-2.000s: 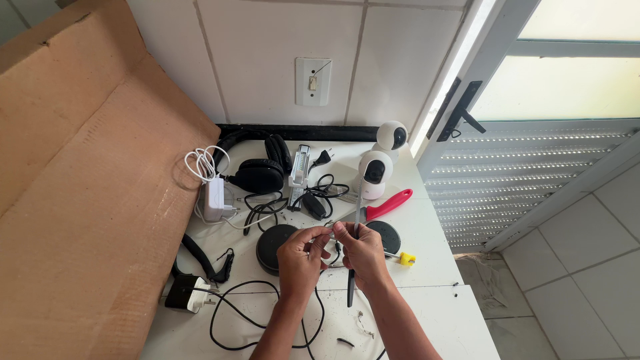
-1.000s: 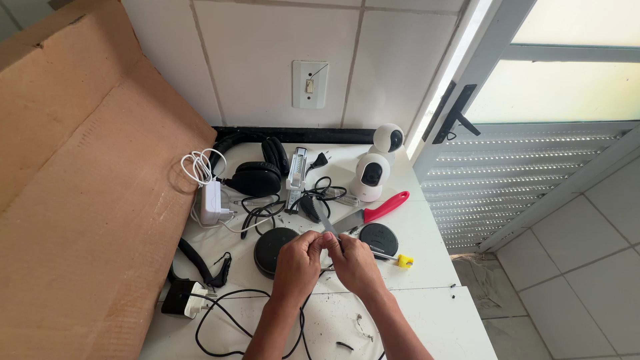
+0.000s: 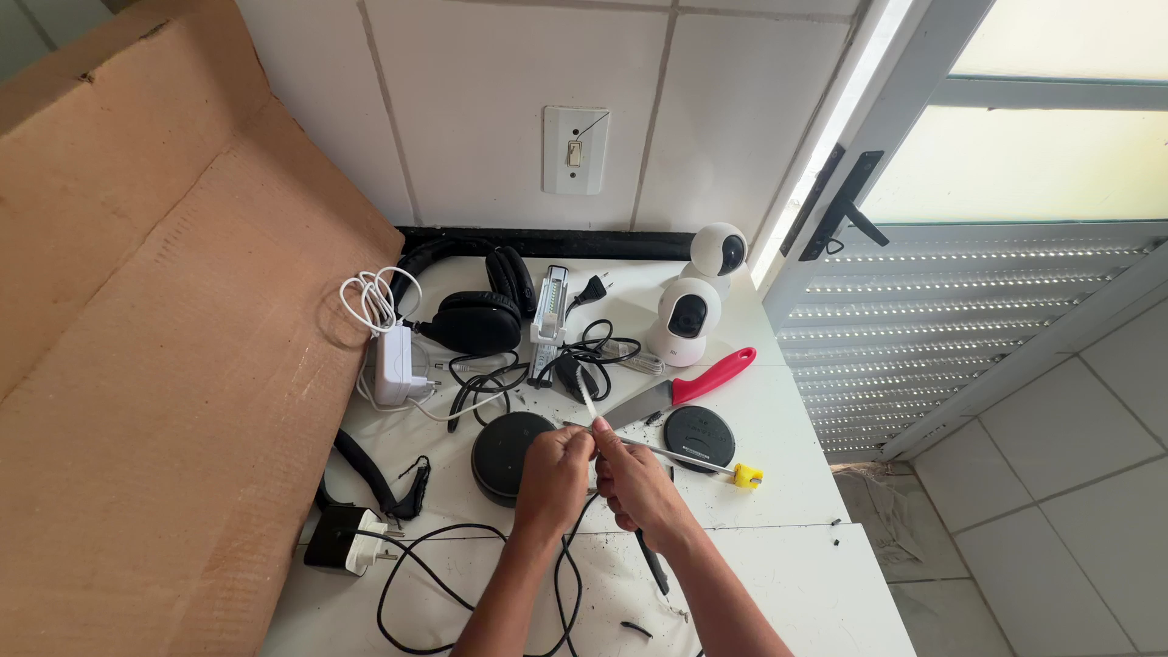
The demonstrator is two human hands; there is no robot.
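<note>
My right hand is closed round a serrated knife. Its narrow blade points up and away past the thumb, and its black handle shows below the palm. My left hand touches the right one, its fingers pinched on what looks like the end of a thin black cable; the fingers mostly hide it. A round black smart speaker lies behind the left hand. Just beyond the hands are a red-handled knife, a thin metal shaft with a yellow end and a round black disc.
A large cardboard sheet or box side leans at the left. Headphones, a white power adapter, a black-and-white plug adapter, a broken headband piece, tangled cables and white cameras stand about. Small scraps lie near the front.
The hands have come together over the knife. Its blade, upright beside the red-handled knife's blade two seconds ago, now tilts up to the left.
</note>
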